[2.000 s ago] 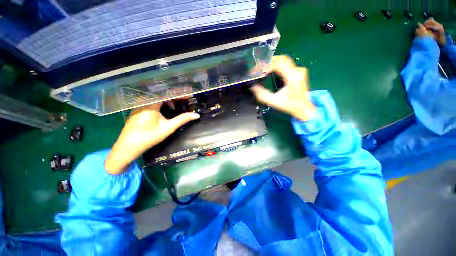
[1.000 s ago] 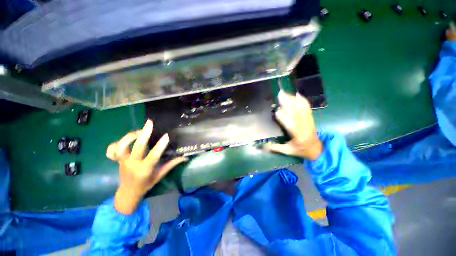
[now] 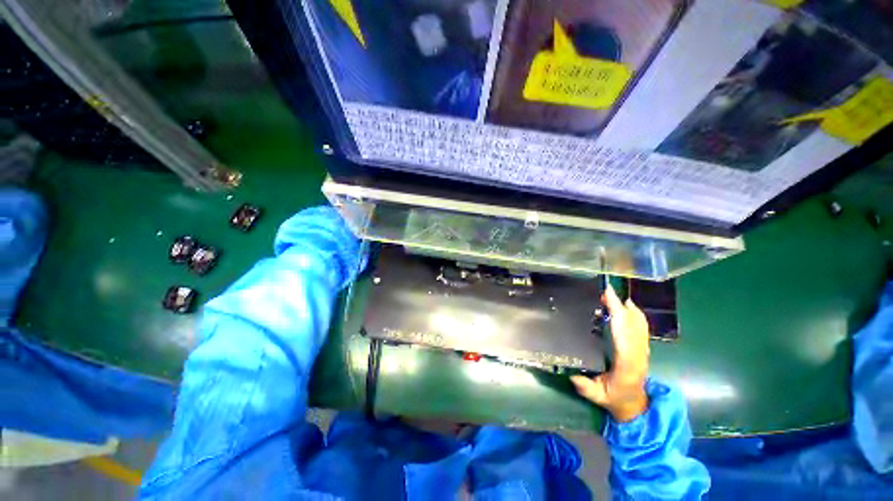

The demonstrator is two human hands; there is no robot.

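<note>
The black fixture (image 3: pixel 470 318), a wide flat box with white lettering and a small red part on its front edge, lies in front of me on the green mat. Its raised seats (image 3: pixel 487 278) show under the clear guard's edge; I cannot tell whether units sit in them. My right hand (image 3: pixel 625 357) is at the fixture's right end, thumb at the front corner and fingers along the side. My left arm reaches forward past the fixture's left end; the hand is hidden behind the clear guard and display.
The clear guard (image 3: pixel 529 240) and a large display (image 3: pixel 548 147) overhang the fixture. Several black units (image 3: pixel 203 259) lie on the mat (image 3: pixel 108 303) at left, near a metal upright (image 3: pixel 147 117). A flat dark device (image 3: pixel 654 305) lies right of the fixture. Neighbouring blue sleeves show at both sides.
My left hand has moved from the fixture's front left forward out of sight. My right hand stays at the right end. The view has turned, showing more of the display.
</note>
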